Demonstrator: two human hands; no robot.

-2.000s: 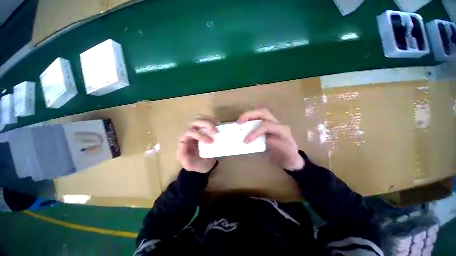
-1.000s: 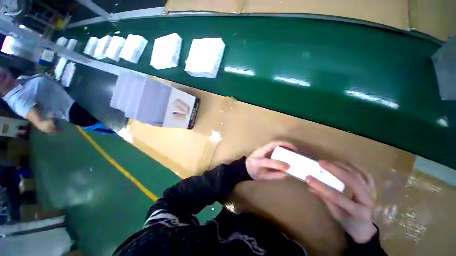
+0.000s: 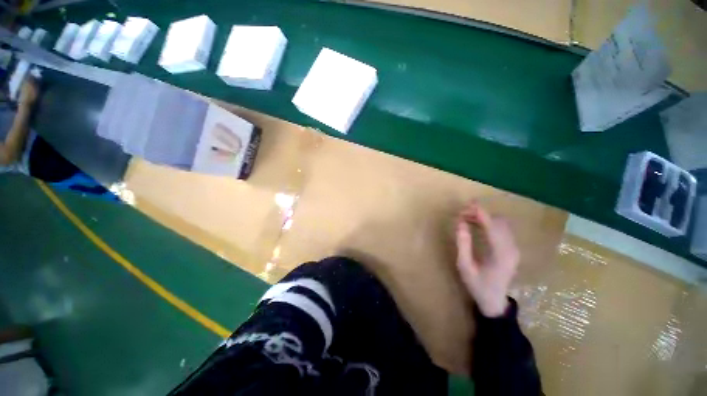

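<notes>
My right hand (image 3: 490, 255) is over the bench, empty, with its fingers loosely curled and a gap at the thumb. My left hand is not in view; only my bent left sleeve shows at the bottom centre. A closed white box (image 3: 336, 89) sits tilted on the green belt, above the bench edge. More white boxes, such as this box (image 3: 252, 56) and this box (image 3: 187, 44), stand in a row to its left. A white tray with black devices (image 3: 657, 193) is on the belt at right.
A stack of open sleeves (image 3: 159, 120) lies on the cardboard bench cover (image 3: 372, 193) at left. A white panel (image 3: 620, 73) stands upright on the belt (image 3: 465, 85) at right. Another person's arm (image 3: 19, 116) shows at the far left edge.
The white box has left my hands, and one more box now sits at the right end of the row on the belt. My left hand has gone out of view. The view has shifted.
</notes>
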